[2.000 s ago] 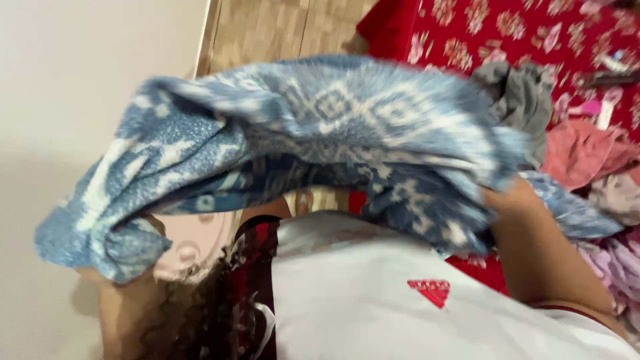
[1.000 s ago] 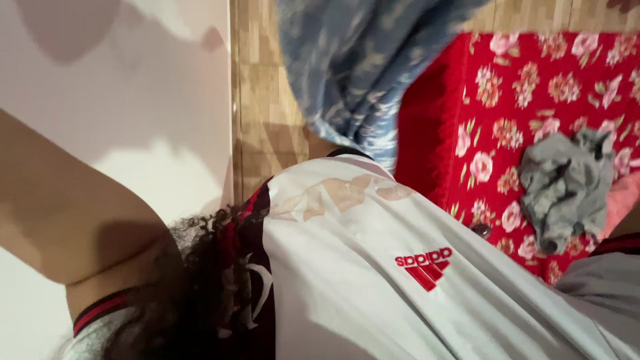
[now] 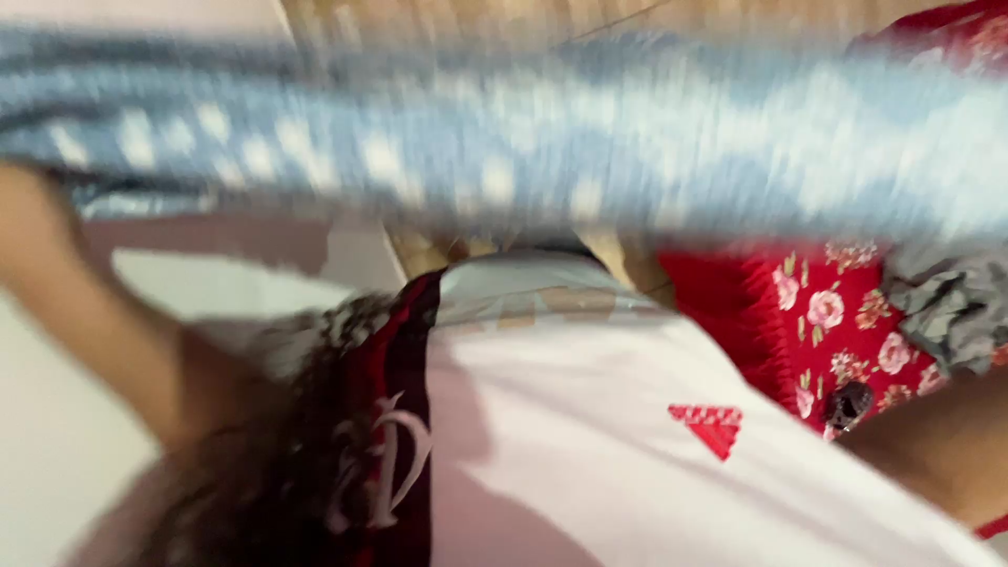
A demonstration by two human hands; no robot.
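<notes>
A blue and white patterned cloth [image 3: 488, 142], blurred by motion, stretches across the whole upper part of the view. My left forearm rises at the left edge to the cloth's lower left side; the left hand itself is hidden or out of the frame. At the lower right my right forearm shows, while the right hand lies beyond the frame's edge. What the fingers do at either end of the cloth cannot be seen. Below the cloth is the white shirt [image 3: 551, 409] on my body, with a red logo on its chest.
On the right, a red floral cover [image 3: 827, 315] bears a crumpled grey garment [image 3: 953, 307] and a small dark object [image 3: 850, 403]. Light brown floor tiles [image 3: 472, 20] show beyond the cloth. A pale wall [image 3: 47, 441] stands at the left.
The blue cloth, hanging near the top centre one second ago, now spans the view from side to side. My left forearm has moved, and the right forearm is now in view.
</notes>
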